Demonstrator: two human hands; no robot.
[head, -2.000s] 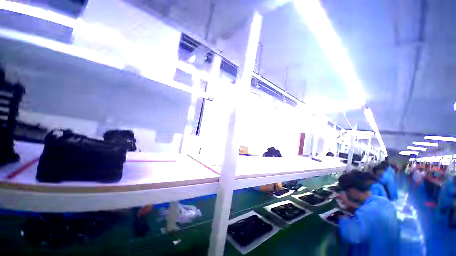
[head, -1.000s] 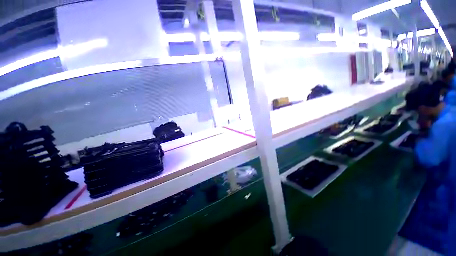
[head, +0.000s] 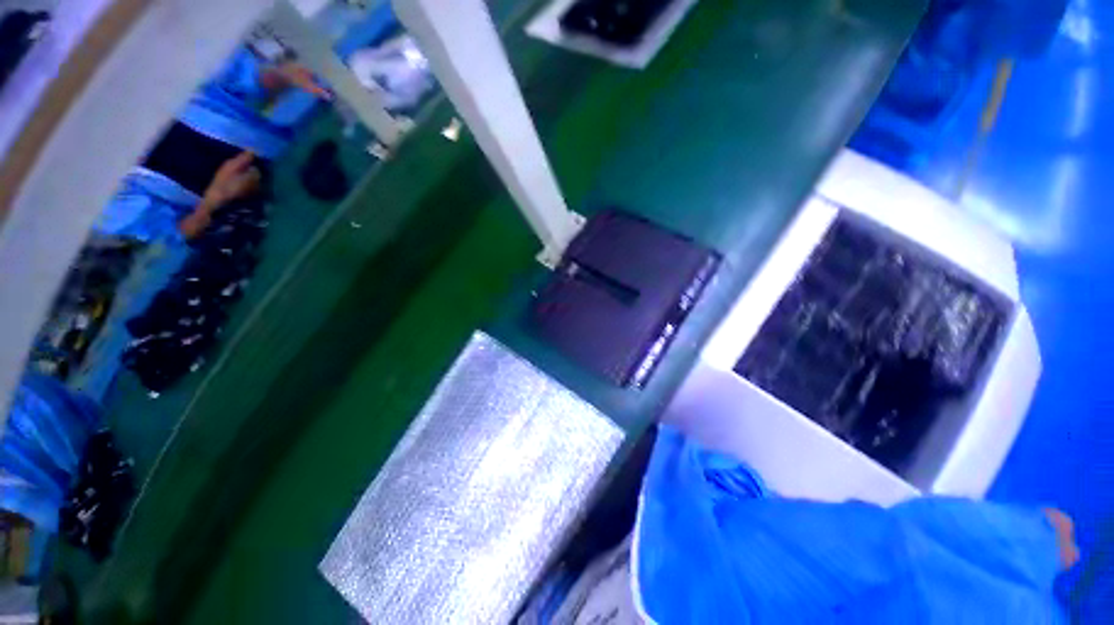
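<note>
The silver dimpled mat lies bare on the green bench in front of me. A square dark panel with a central slot lies just beyond it, beside the post foot. A white bin at the right holds glossy black parts. My right arm, in a blue sleeve, reaches to the right along the bin's near side. Only a small part of my right hand shows past the cuff, so its grip is hidden. My left hand is not in view.
A white post stands on the green bench. Across the bench are people's hands, blue sleeves and heaps of loose black parts. A clear plastic bag is near the posts. Another mat with a black part is at the top.
The view has swung down from the shelf and its black stacks to the bench beside me. The silver mat, dark panel, bin and my right arm have come into view.
</note>
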